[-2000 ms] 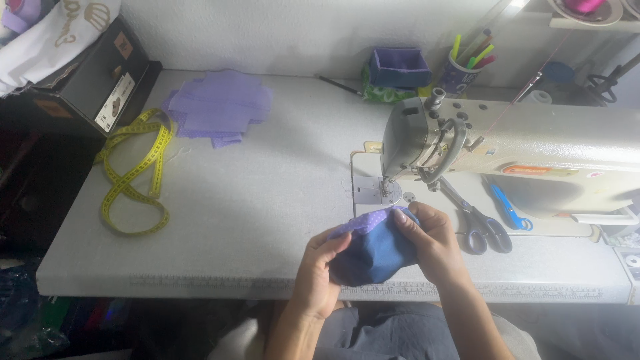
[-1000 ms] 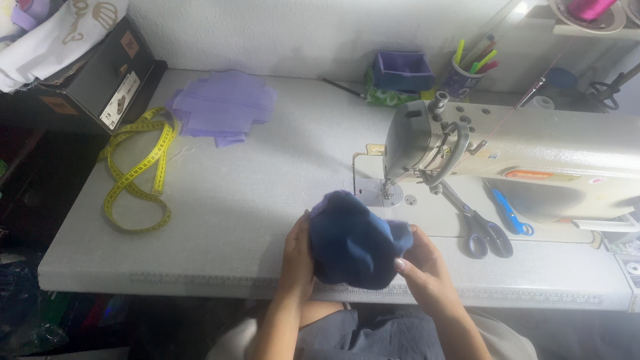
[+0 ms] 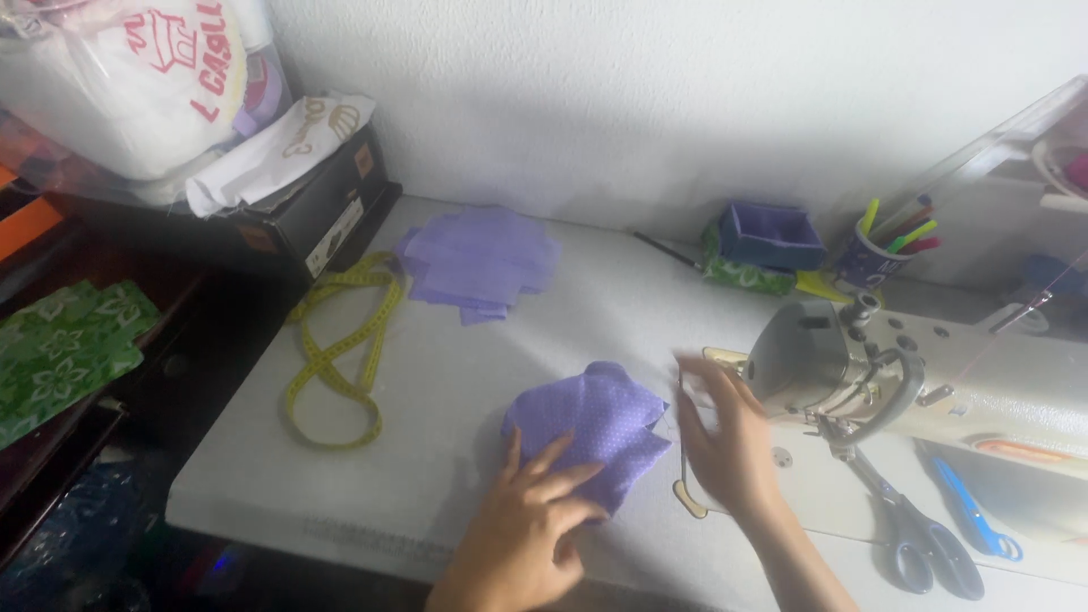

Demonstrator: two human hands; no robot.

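Observation:
A purple dotted fabric piece (image 3: 586,416) lies on the white table, left of the sewing machine (image 3: 816,357). My left hand (image 3: 535,510) rests on its lower part with fingers spread. Just right of the fabric, near the machine's needle plate, my right hand (image 3: 722,425) is raised, slightly blurred, with nothing seen in it. Several plain purple fabric pieces (image 3: 484,255) are stacked farther back, beside a yellow measuring tape (image 3: 340,357). Dark-handled scissors (image 3: 926,535) and a blue-handled small tool (image 3: 977,510) lie by the machine's base.
A black box (image 3: 323,212) with white cloth on it stands at the back left. Green floral fabric (image 3: 68,357) lies at the far left. Along the wall are a small purple fabric box (image 3: 773,234), a dark stick (image 3: 667,249) and a cup of markers (image 3: 867,259).
The fabric that both hands held, blue side showing, now lies on the table with its purple dotted side up. My right hand has let go of it. The view has swung left.

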